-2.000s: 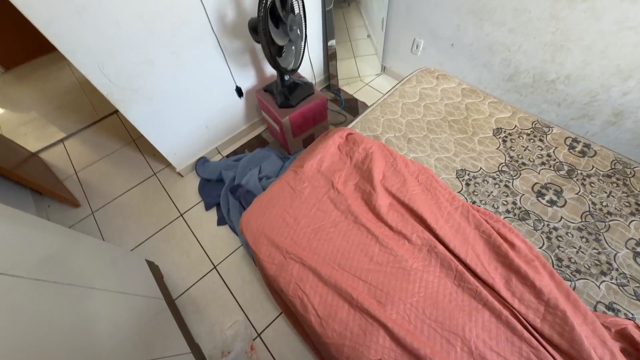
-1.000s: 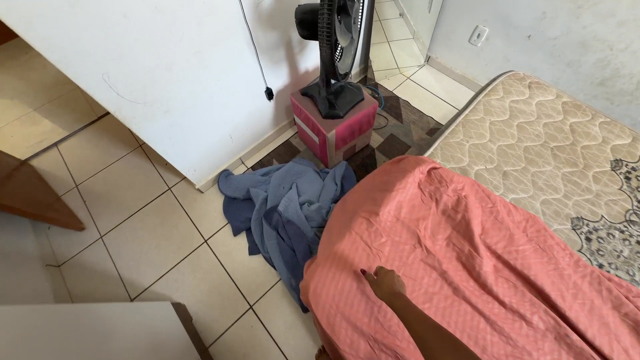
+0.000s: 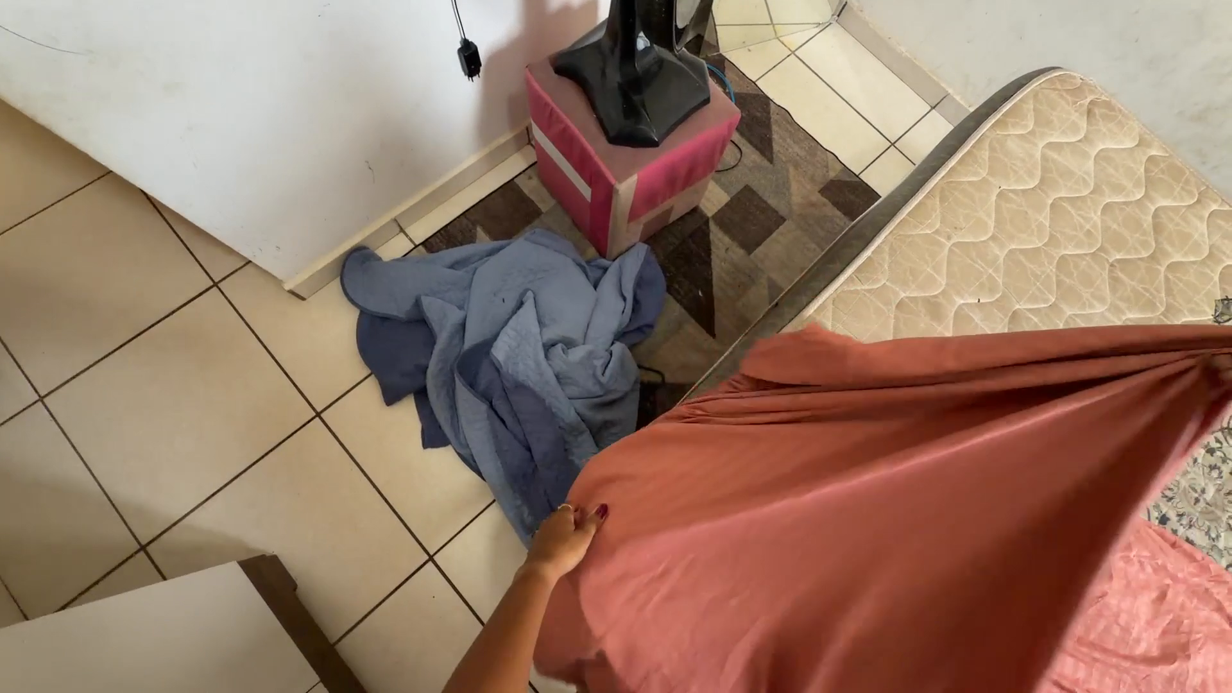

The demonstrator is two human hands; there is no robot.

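A coral-coloured sheet (image 3: 866, 500) is stretched taut and partly lifted over the near part of a patterned mattress (image 3: 1039, 212). My left hand (image 3: 564, 539) grips its left edge between thumb and fingers, with painted nails and a ring showing. At the right edge of the view, my right hand (image 3: 1220, 371) is barely visible where the folds of the sheet gather to a point; its fingers are mostly hidden. Just beyond my left hand, a crumpled blue quilt (image 3: 520, 337) lies on the floor beside the bed.
A black fan base (image 3: 640, 82) stands on a pink cube box (image 3: 626, 178) over a patterned rug (image 3: 751, 221). A black plug (image 3: 469, 60) hangs by the white wall. White furniture with a dark edge (image 3: 289, 616) is at the lower left, on the tiled floor (image 3: 192, 414).
The sheet lay over the mattress and is now pulled up and taut toward the right. One hand rested on it a second ago; now my left hand grips its left edge. The view has moved closer.
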